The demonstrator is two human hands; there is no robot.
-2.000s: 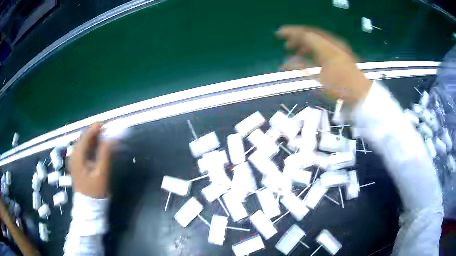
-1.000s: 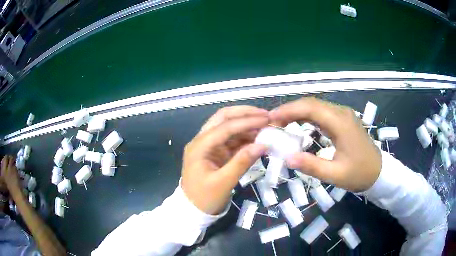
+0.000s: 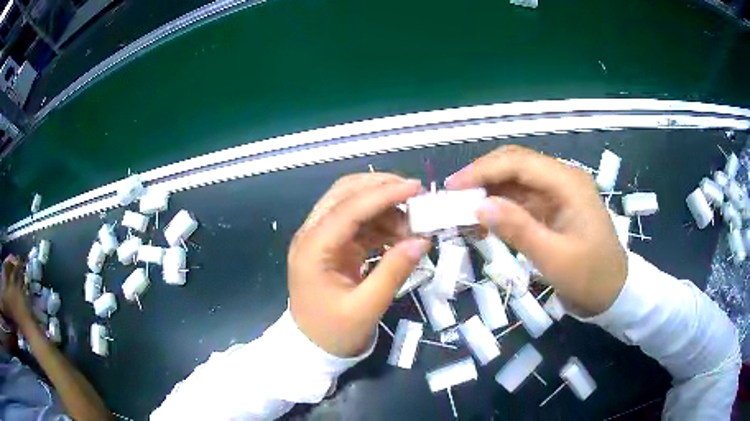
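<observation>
A glossy white plastic housing [image 3: 446, 210] is held level between the fingertips of both my hands, above a heap of loose pieces. A short stem shows at its top edge. My left hand [image 3: 345, 255] grips its left end with thumb and fingers. My right hand [image 3: 559, 230] grips its right end. The heap of stemmed pieces [image 3: 479, 339] lies on the dark tabletop under and in front of my hands, partly hidden by them. A looser group of set-aside pieces [image 3: 136, 284] lies on the left, some with thin stems showing.
The green conveyor belt [image 3: 345, 74] crosses the top behind a bright side rail [image 3: 329, 148]. Another person's arm [image 3: 57, 362] is at the far left beside more pieces [image 3: 51, 303]. Clear crinkled plastic [image 3: 728, 284] and white pieces [image 3: 714, 193] are at the right edge.
My hands have come together from far apart, left over the left group and right over the belt. Since a second ago, the held housing has turned more level and shows more clearly.
</observation>
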